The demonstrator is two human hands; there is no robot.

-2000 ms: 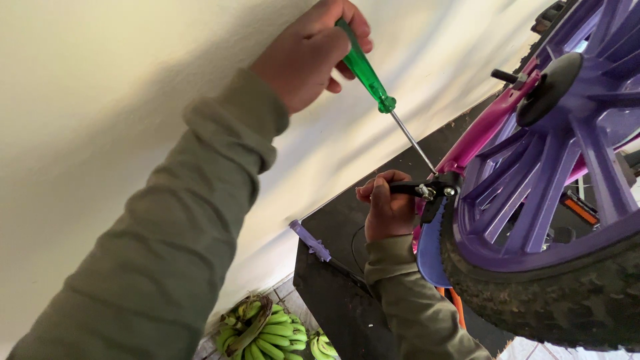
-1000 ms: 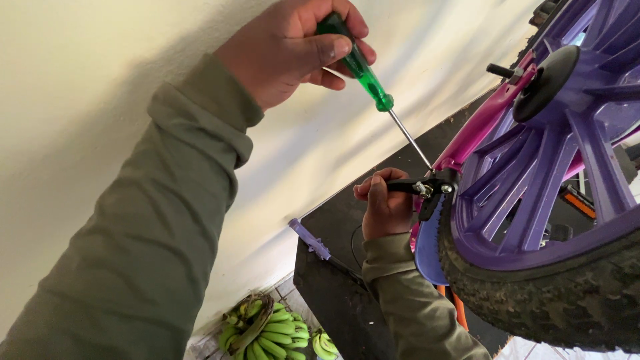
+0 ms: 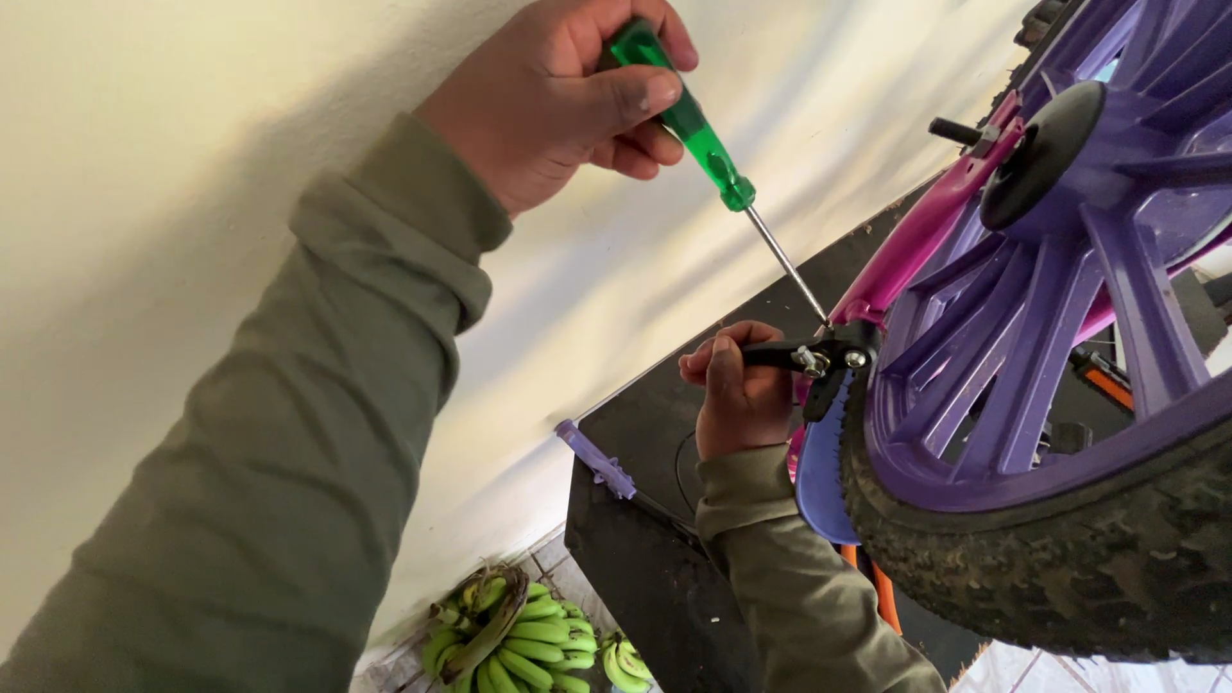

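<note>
My left hand [image 3: 568,101] grips the clear green handle of a screwdriver [image 3: 685,115]. Its metal shaft slants down to the right, with the tip at the upper side of a black bicycle brake arm [image 3: 826,356], beside the pink fork or frame tube [image 3: 919,241]. The brake arm's outer end is pinched between the thumb and fingers of my right hand [image 3: 746,390]. A bolt [image 3: 808,361] and a rounded fastener [image 3: 855,358] show on the arm. Just right of it is the purple spoked wheel [image 3: 1035,356] with a knobby black tire [image 3: 1068,577]. Exact tip contact is unclear.
A blue mudguard [image 3: 826,472] hangs below the brake. Behind stands a dark tabletop [image 3: 635,549] with a small purple part [image 3: 595,460] at its edge. Green bananas [image 3: 529,635] lie on the tiled floor at the bottom. A pale wall [image 3: 192,144] runs along the left.
My left hand has shifted its hold on the screwdriver handle, with the fingers placed differently around it. The screwdriver tip and my right hand stay at the brake arm.
</note>
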